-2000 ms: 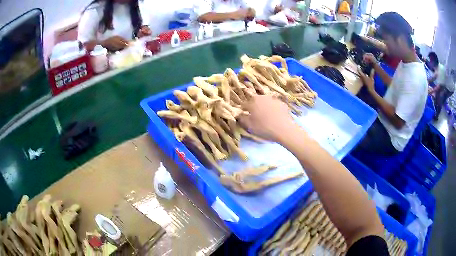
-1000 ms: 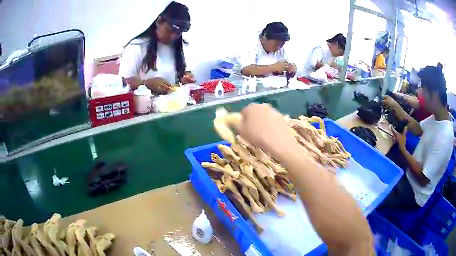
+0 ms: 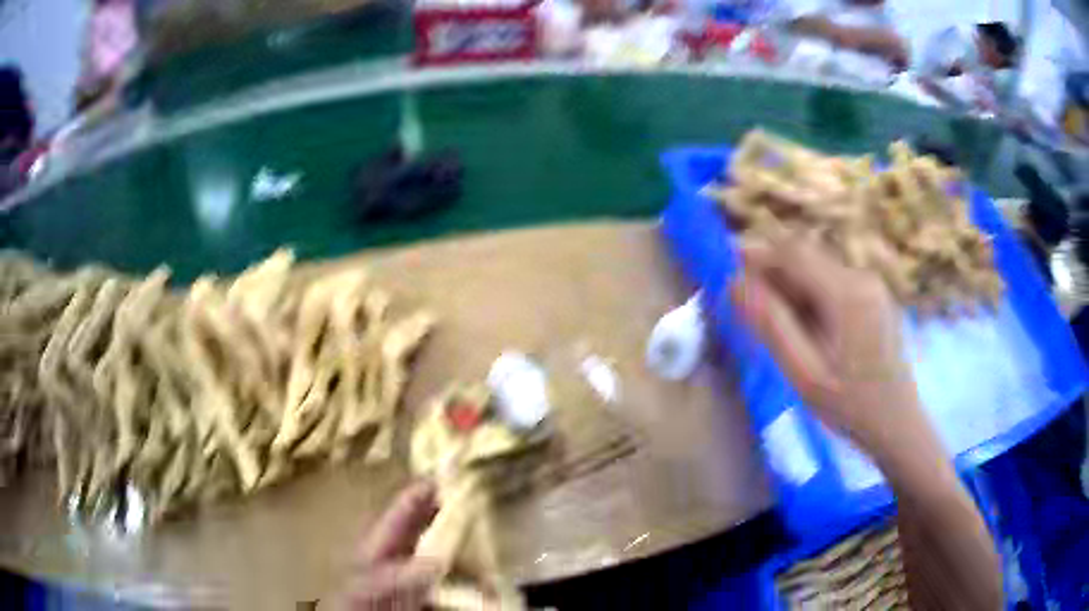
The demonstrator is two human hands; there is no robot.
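The picture is blurred. My left hand [image 3: 400,549] is at the bottom, partly cut off, with its fingers closed on a tan figure leg piece [image 3: 460,525]; whether it is one leg or a joined pair is unclear. Its upper end is by a yellowish block with a red spot [image 3: 463,414]. My right hand [image 3: 824,334] is over the left side of the blue tray [image 3: 746,394], just in front of the heaped tan legs [image 3: 860,209]. Its fingers are bent, and I cannot tell whether they hold anything.
More tan legs [image 3: 227,370] lie in a row on the brown bench at left. A white oval dish [image 3: 520,390] and a white bottle [image 3: 677,340] stand mid-bench. A dark bundle [image 3: 406,185] lies on the green surface. A lower tote of legs [image 3: 848,573] is below the tray. People sit beyond.
The view has swung left and down, so the tray shows farther right. My left hand has come into view with a leg piece. My right hand has moved from the heap to the tray's left side.
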